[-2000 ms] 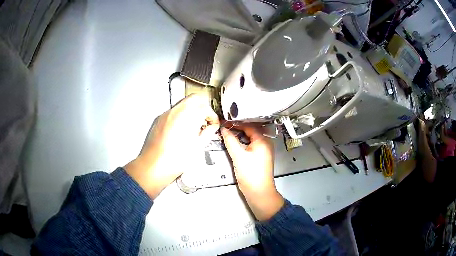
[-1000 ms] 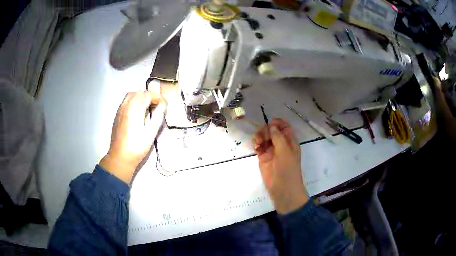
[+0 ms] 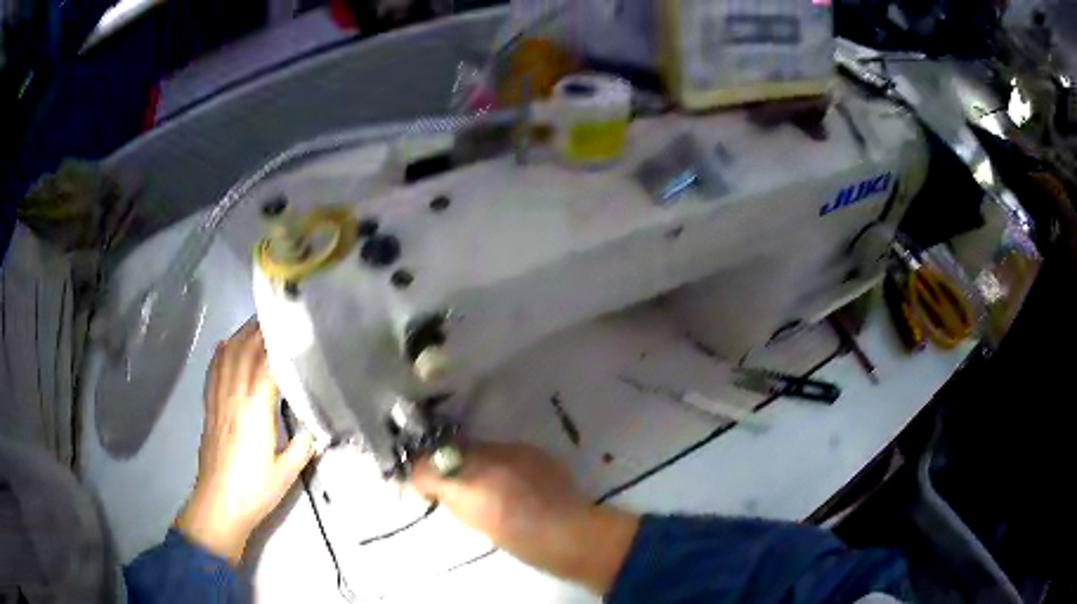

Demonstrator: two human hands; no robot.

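Note:
The white sewing machine head (image 3: 567, 248) with blue JUKI lettering fills the middle of the view and is blurred. My right hand (image 3: 508, 501) is at the small metal parts and cream knob (image 3: 445, 460) at the head's lower left end; its fingertips are partly hidden, and I cannot tell whether it holds anything. My left hand (image 3: 242, 437) is at the far left side of the head, partly behind it; its fingertips are hidden by the head. No thread is clearly visible.
Snips (image 3: 785, 385) and a thin tool with a pale handle (image 3: 715, 407) lie right of the needle area. Yellow-handled scissors (image 3: 939, 304) lie further right. A yellow-labelled pot (image 3: 593, 118) and a labelled box (image 3: 750, 53) are on top of the head. Grey cloth (image 3: 47, 519) is at left.
The view has shifted, showing more of the head's top. My right hand has moved left from the bed to the head's end parts. My left hand is now partly behind the head.

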